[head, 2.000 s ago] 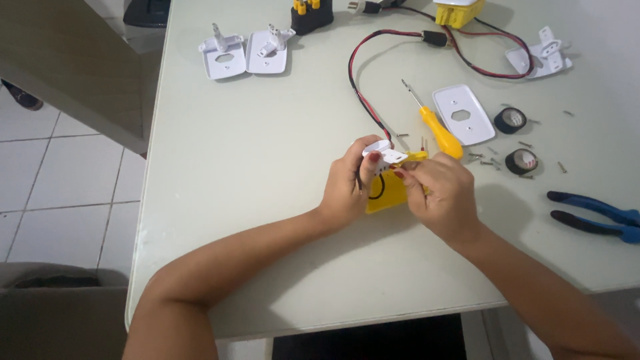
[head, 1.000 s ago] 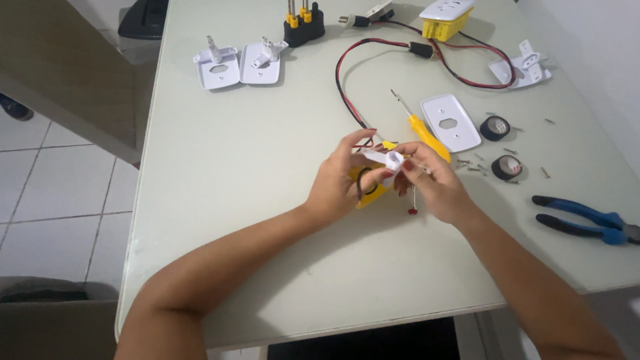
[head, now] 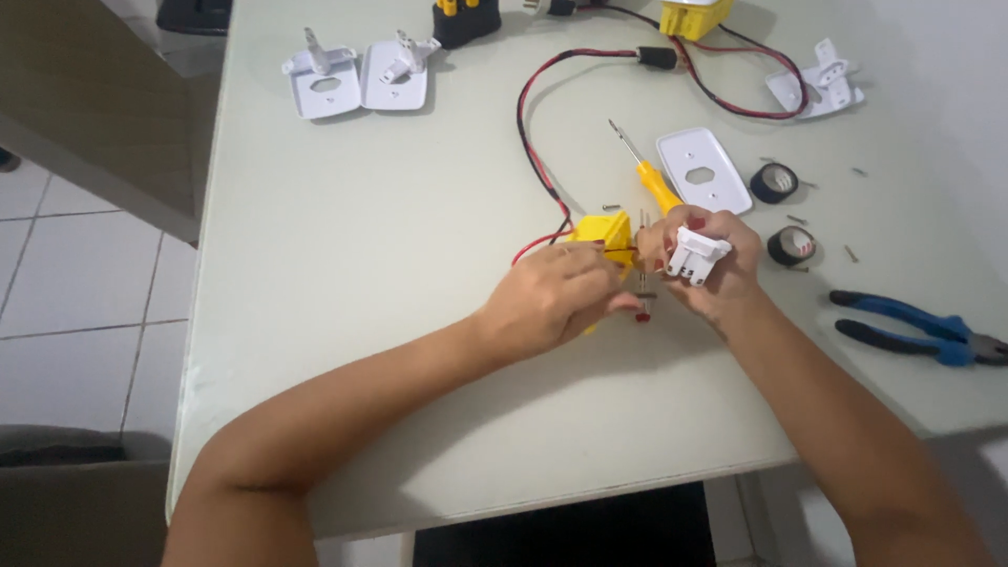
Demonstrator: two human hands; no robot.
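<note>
My right hand is closed round a white plastic socket module, its row of terminals facing down. My left hand lies over a yellow electrical box, its fingers at a dark wire that runs toward my right hand; the fingertips are partly hidden. A red and black cable reaches the box from behind. Between the hands, partly covered, a thin tool with a red end lies on the table. Just behind my right hand is a screwdriver with a yellow handle.
A white cover plate, two rolls of black tape and several screws lie at the right, with blue pliers nearer the edge. Farther back are more plates with modules, a black holder and another yellow box.
The white module, between both hands a second ago, is now in my right hand, turned terminals down. My left hand has come off it and now lies over the yellow box.
</note>
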